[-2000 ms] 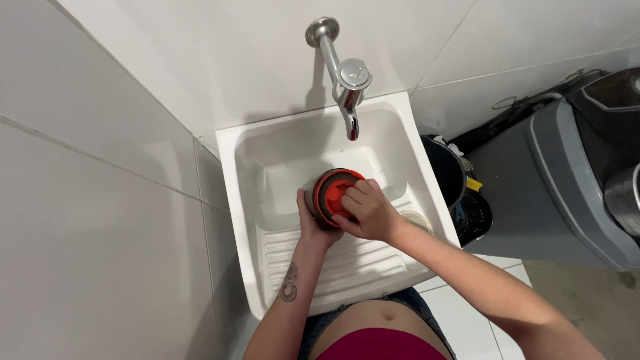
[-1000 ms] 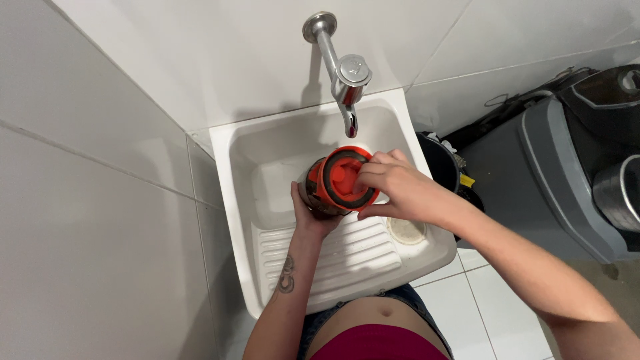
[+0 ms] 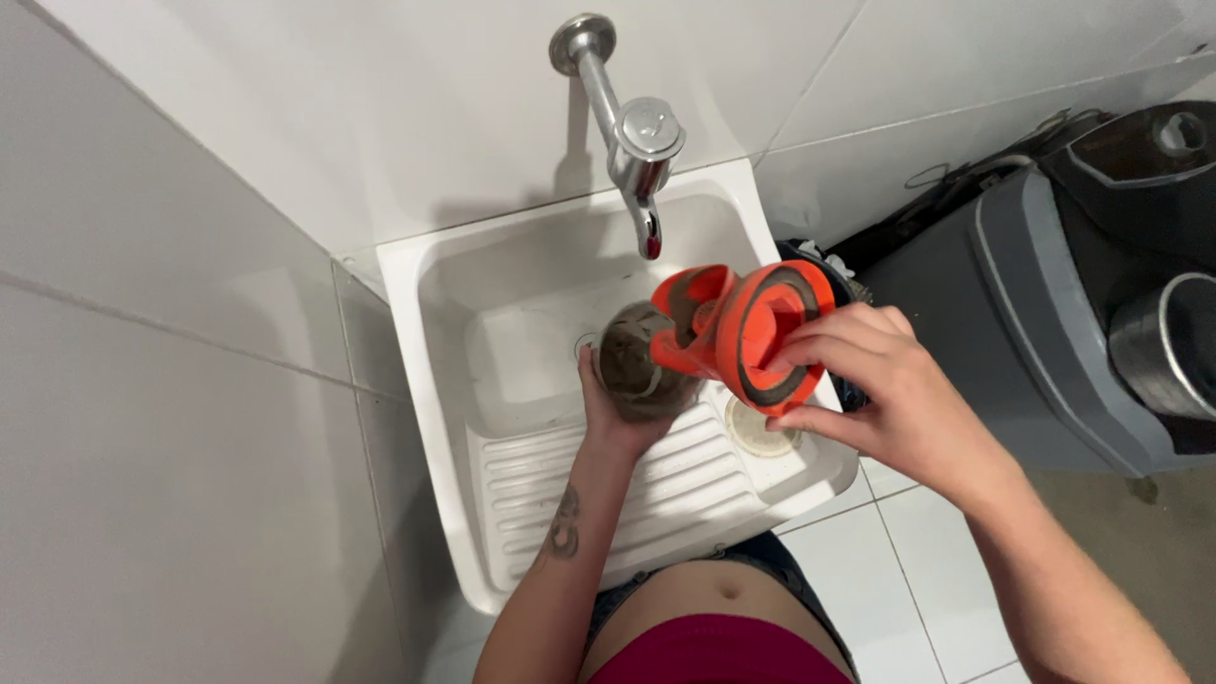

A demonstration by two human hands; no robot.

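My left hand (image 3: 622, 418) is wrapped around a dark, dirt-smeared cylindrical container (image 3: 641, 366) above the white laundry sink (image 3: 418, 370). An orange plastic insert (image 3: 703, 328), with a round flanged end and a brown dirty ring, is gripped at its rim by my right hand (image 3: 836, 370). The insert's inner end is at the mouth of the container, tilted to the left; whether the two touch cannot be told. Over the basin, just behind the insert, hangs the chrome tap (image 3: 648, 180), with no water seen running.
A ribbed washboard (image 3: 551, 484) forms the sink's near part, beside a round pale disc (image 3: 765, 427) in a corner recess. To the right stand a large grey and black appliance (image 3: 1007, 313) with a metal cup (image 3: 1168, 342), and a dark bin (image 3: 807, 256). Tiled walls (image 3: 190, 380) enclose the left and back.
The orange insert sat inside the container one second ago; my right hand has pulled it out and to the right. My left hand still holds the container.
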